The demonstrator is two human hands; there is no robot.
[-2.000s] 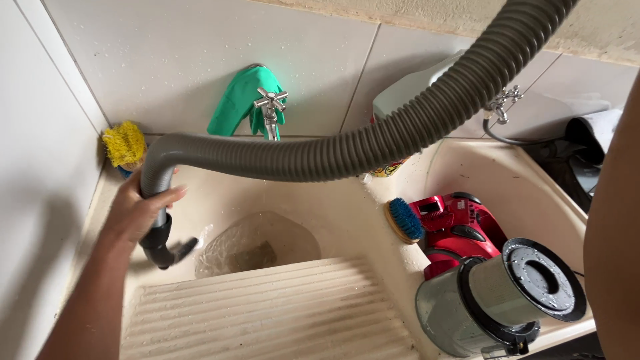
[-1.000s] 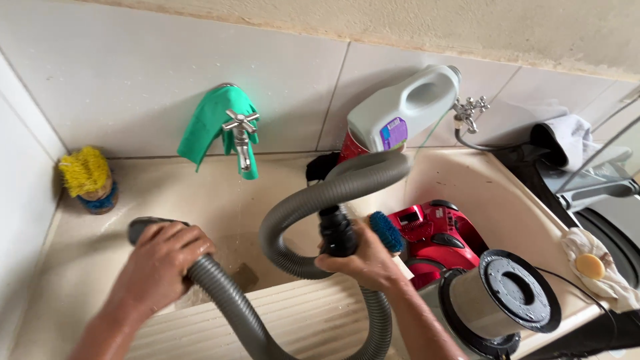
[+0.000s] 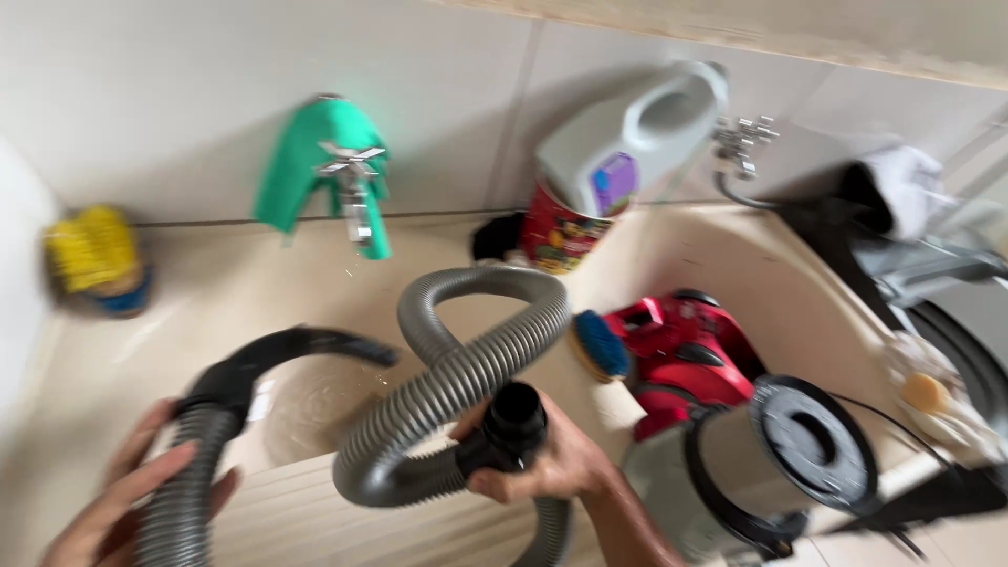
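A grey corrugated vacuum cleaner hose (image 3: 465, 378) loops over the sink. My left hand (image 3: 150, 480) wraps around it just below its black curved handle (image 3: 260, 362), at the lower left. In my right hand (image 3: 551, 457) is the black connector (image 3: 512, 425) at the other end, its round opening facing up. Part of the hose hangs behind my right wrist. To the right lie a red vacuum cleaner body (image 3: 685, 354) and a dust canister with a round black-rimmed filter (image 3: 787, 457). Between hose and red body is a blue-bristled brush (image 3: 600, 346).
A ribbed washboard (image 3: 315, 512) slopes in the pale sink. Behind stand a tap (image 3: 354, 181) draped with a green cloth (image 3: 295, 165), a plastic jug (image 3: 638, 134) in a red container (image 3: 559, 224), and a second tap (image 3: 740, 146). A yellow brush (image 3: 90, 248) sits far left.
Two seconds ago only my left hand showed, on the hose's bent end. My right hand has since come into view, holding the connector, and the hose is now looped. The curved handle now points right.
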